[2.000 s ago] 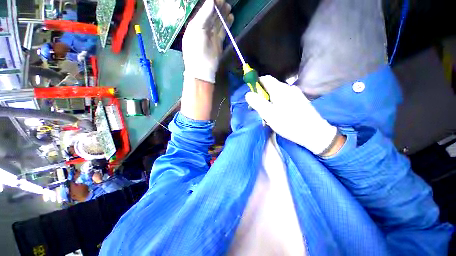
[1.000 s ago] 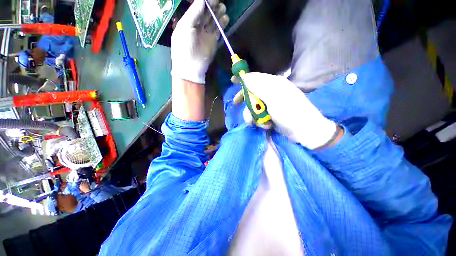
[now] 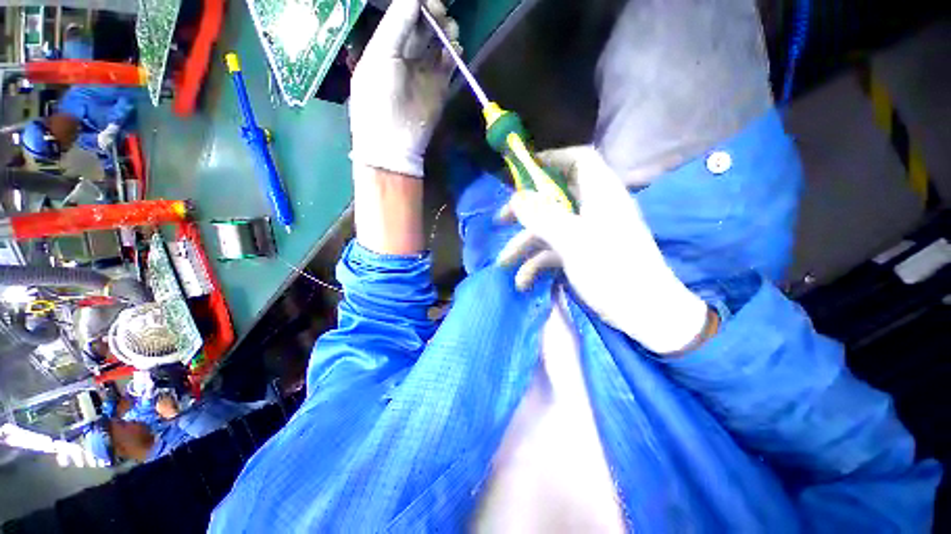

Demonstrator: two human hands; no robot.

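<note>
A screwdriver with a green-and-yellow handle (image 3: 511, 144) and a long thin metal shaft points up and left. My right hand (image 3: 610, 245), in a white glove, is closed around its handle, with some fingers loosely bent. My left hand (image 3: 394, 99), also gloved, is at the top beside the green circuit board (image 3: 302, 42). Its curled fingers are at the shaft's tip, near the picture's edge; what they hold is hidden. The board is cut off by the top edge.
A blue solder sucker (image 3: 255, 141) with a yellow end and a solder wire reel (image 3: 242, 239) lie on the green bench (image 3: 313, 156). Red-orange carriers (image 3: 99, 217) hold other boards at the left. People in blue work beyond. Black bins (image 3: 156, 480) are at the lower left.
The bench and its items have shifted left in view. The screwdriver handle has turned within my right hand, whose fingers regripped and loosened. My left hand stays near the tip.
</note>
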